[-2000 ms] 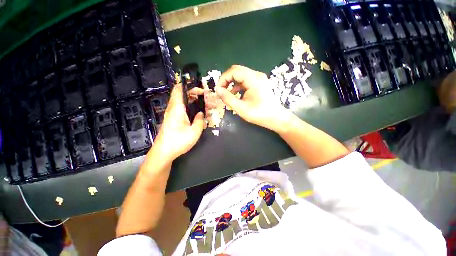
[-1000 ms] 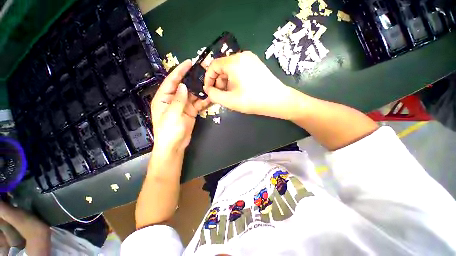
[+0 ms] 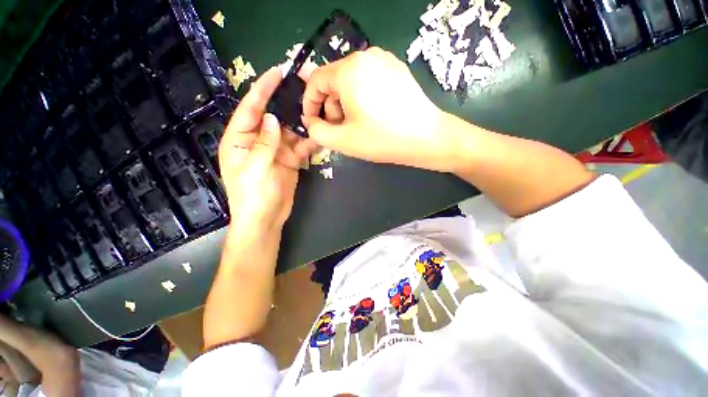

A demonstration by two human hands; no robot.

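A black phone housing (image 3: 289, 99) is held tilted in my left hand (image 3: 260, 167), with the fingers along its left edge and lower end. My right hand (image 3: 376, 108) is over the housing's lower right part with bent fingers, thumb and index close together at its surface. Whether the fingertips pinch a small piece cannot be told. A pale piece shows near the housing's upper end. The near pile of small cream pieces (image 3: 241, 71) is partly hidden behind my hands and the housing.
The left blister tray (image 3: 144, 178) holds housings. The far pile of white pieces (image 3: 464, 46) lies right of centre, and the right blister tray (image 3: 613, 27) is at the top right. Single scraps (image 3: 168, 286) and a white cable (image 3: 109, 329) are at the bench edge. Another person's arm shows lower left.
The housing has turned from upright to slanted, and my right hand has moved from beside it onto it. The whole view has shifted, with bench things now higher in the picture.
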